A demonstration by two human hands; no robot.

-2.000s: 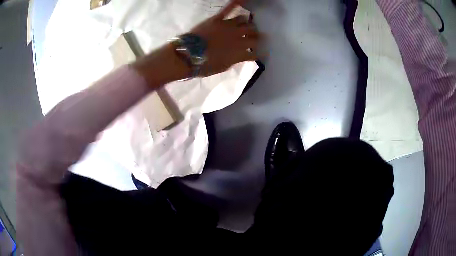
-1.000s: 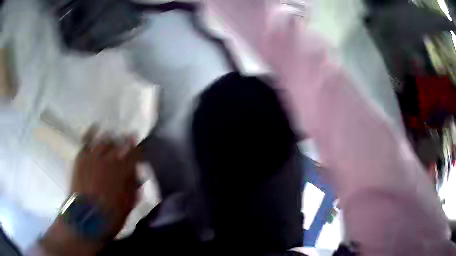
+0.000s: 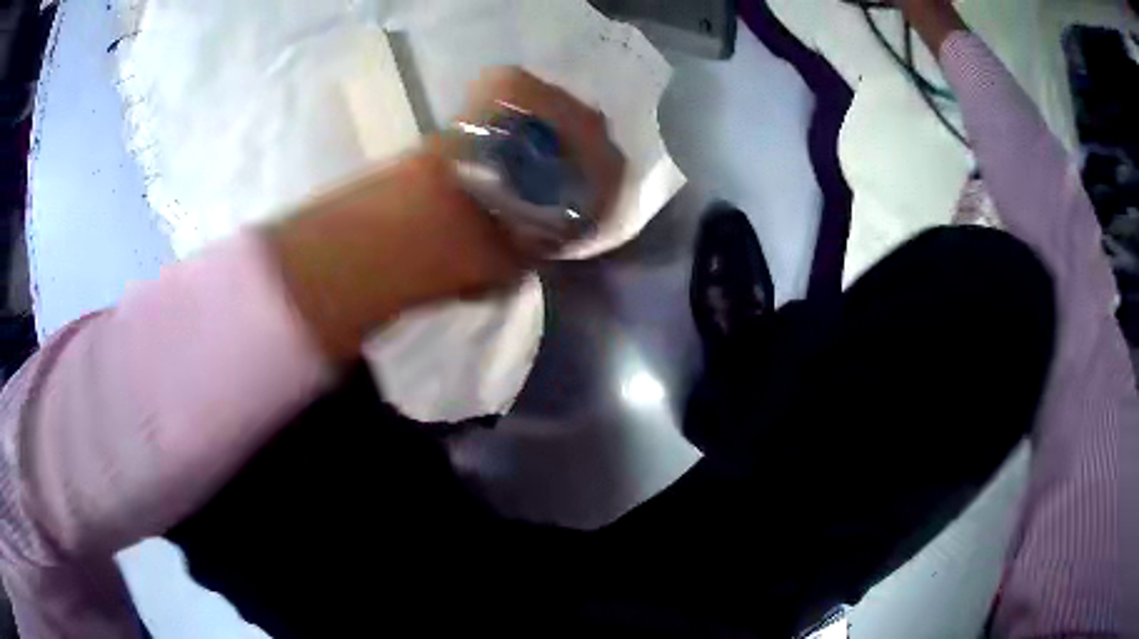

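My left hand (image 3: 585, 131), blurred and with a watch on the wrist, is over the white paper pattern (image 3: 262, 137) near its curved edge; its fingers are hidden or smeared. My right hand (image 3: 929, 15) is at the top edge, small and cut off; what it holds cannot be told. A grey metal plate (image 3: 687, 25), which looks like the machine's base plate, shows partly at the top. A pale wooden bar (image 3: 385, 94) lies on the paper beside my left hand. Dark purple cloth (image 3: 827, 162) shows as a band along the right-hand paper.
My black shoe (image 3: 731, 268) and bent, dark-trousered legs are on the pale table (image 3: 749, 112). Cable loops (image 3: 918, 75) lie near my right hand. More pattern paper (image 3: 881, 169) lies to the right. Dark items stand beyond the table's right side.
The view has swung back from a strongly blurred one. My right hand and the grey plate now show at the top. My left hand is higher in the picture, over the paper.
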